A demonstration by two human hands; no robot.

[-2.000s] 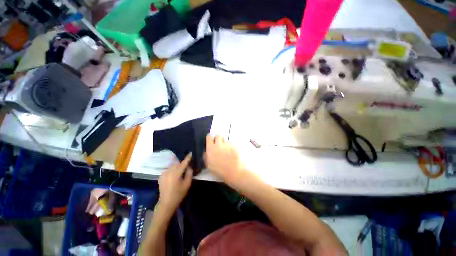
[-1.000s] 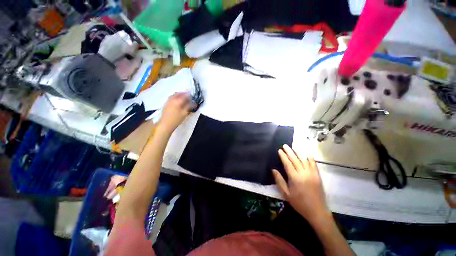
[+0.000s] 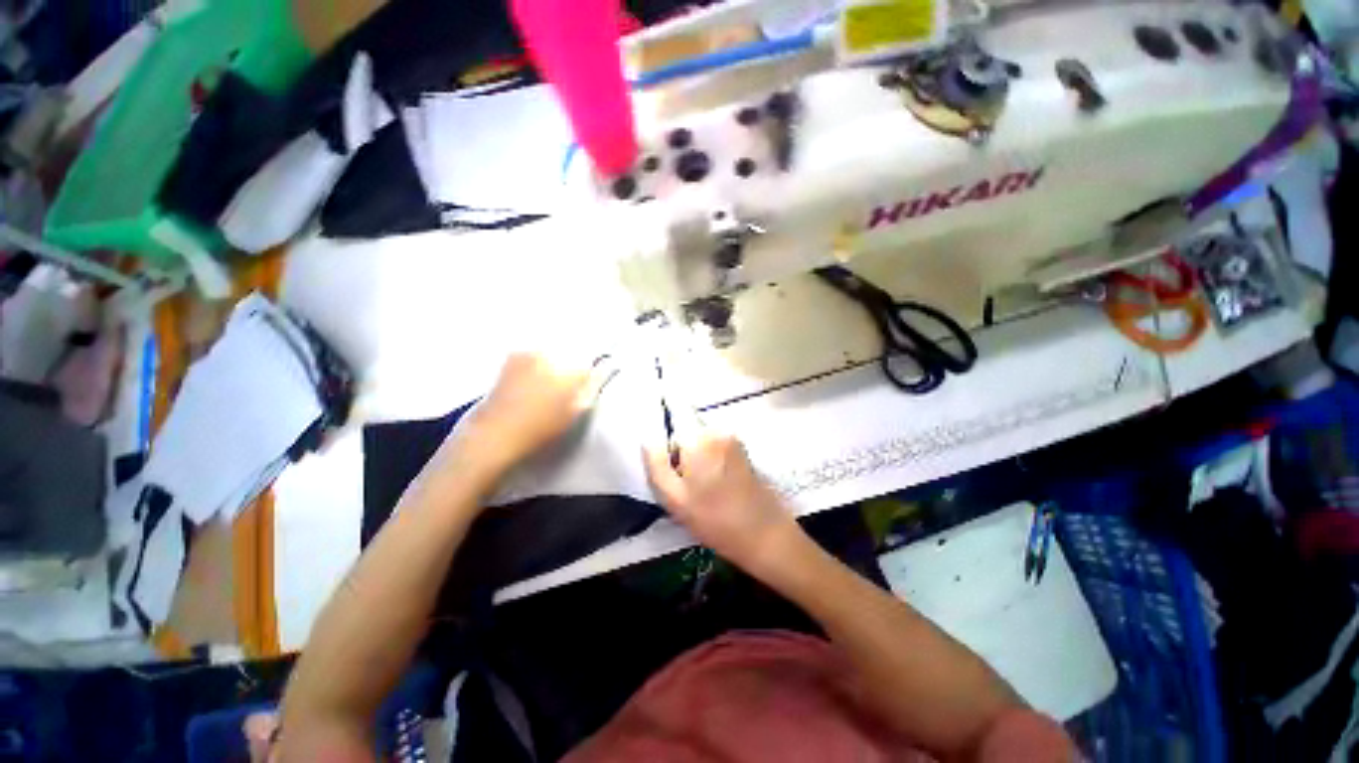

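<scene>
A white-faced piece [image 3: 589, 455] lies on a black panel [image 3: 400, 459] left of the presser foot and needle area [image 3: 656, 321]. The black panel also shows along the table's front edge. My left hand [image 3: 534, 406] rests on the white-faced piece, with its fingertips washed out by glare, so its grip cannot be told. My right hand [image 3: 718, 485] pinches the right edge of the white-faced piece, just in front of the needle area. Glare hides the needle and how the layers meet there.
The sewing machine [image 3: 924, 194] stands at the right, with black shears [image 3: 917, 336] under its arm. Orange-looped snips [image 3: 1155, 310] lie farther right. A stack of cut pieces [image 3: 239, 410] lies left. A green basket [image 3: 127, 149] stands back left. A pen [image 3: 1039, 544] lies lower right.
The view has shifted right. My left hand has moved from the stack to the needle area, and a white-faced piece now lies on the black panel. My right hand has closed on its edge.
</scene>
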